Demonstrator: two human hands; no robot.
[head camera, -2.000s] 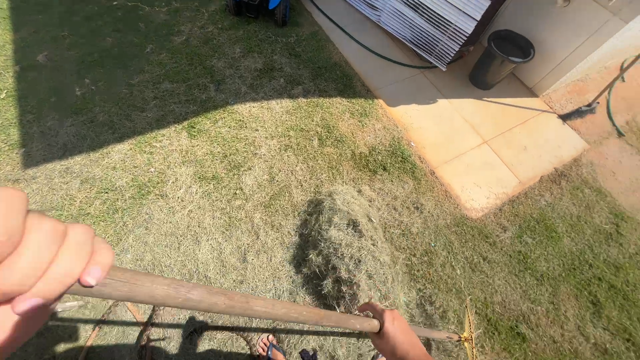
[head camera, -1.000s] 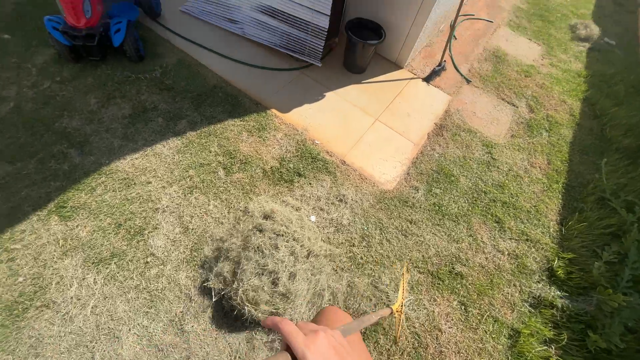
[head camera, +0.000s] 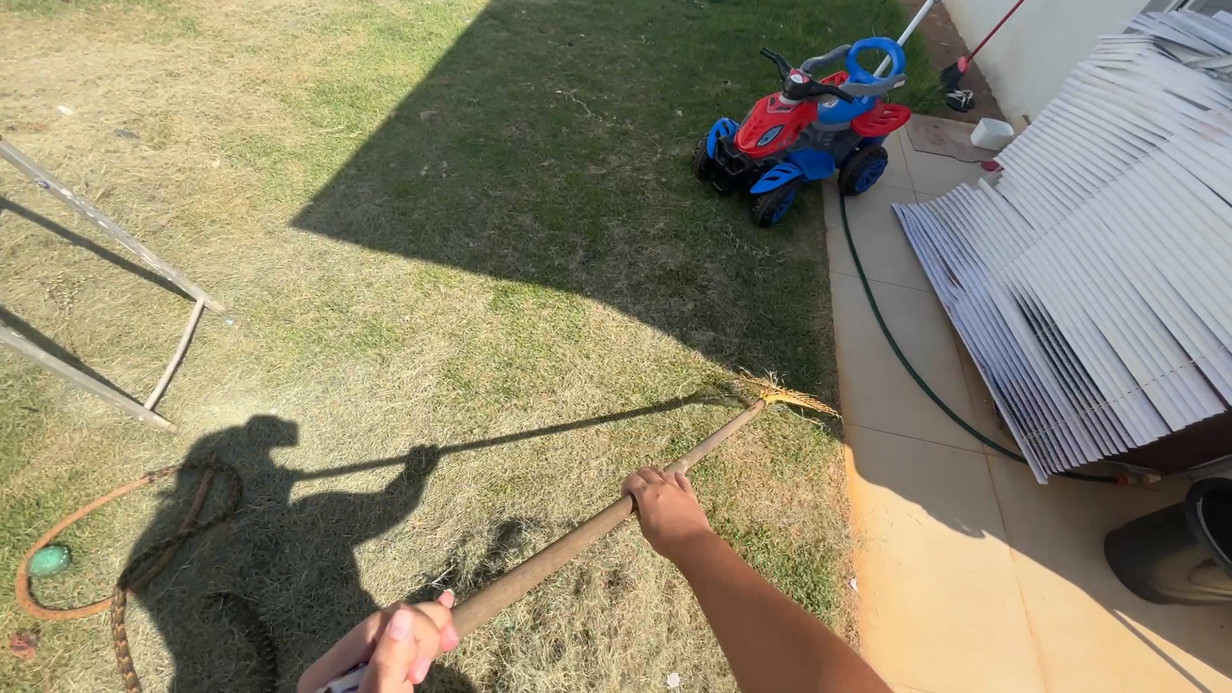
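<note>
My left hand (head camera: 390, 640), low in the view, grips the upper end of a wooden rake handle (head camera: 549, 561). Farther down the shaft, my right hand (head camera: 666, 500) is closed around it. The yellow rake head (head camera: 784, 395) rests on the grass beside the paving edge, at the border of the shade. Dry cut grass (head camera: 597, 626) lies scattered over the lawn under the handle. The rake and my body cast a shadow to the left.
A ride-on toy quad (head camera: 789, 130) stands at the paving's far edge. A green hose (head camera: 900, 351) crosses the paving (head camera: 924, 539) near stacked white blinds (head camera: 1088, 260) and a black bucket (head camera: 1169, 549). On the left are a metal ladder (head camera: 106, 226), a rope (head camera: 120, 587) and a green ball (head camera: 50, 560).
The view has swung left. The rake head, earlier on the grass beside the grass heap, is now by the paving near the toy quad. Both hands are on the handle.
</note>
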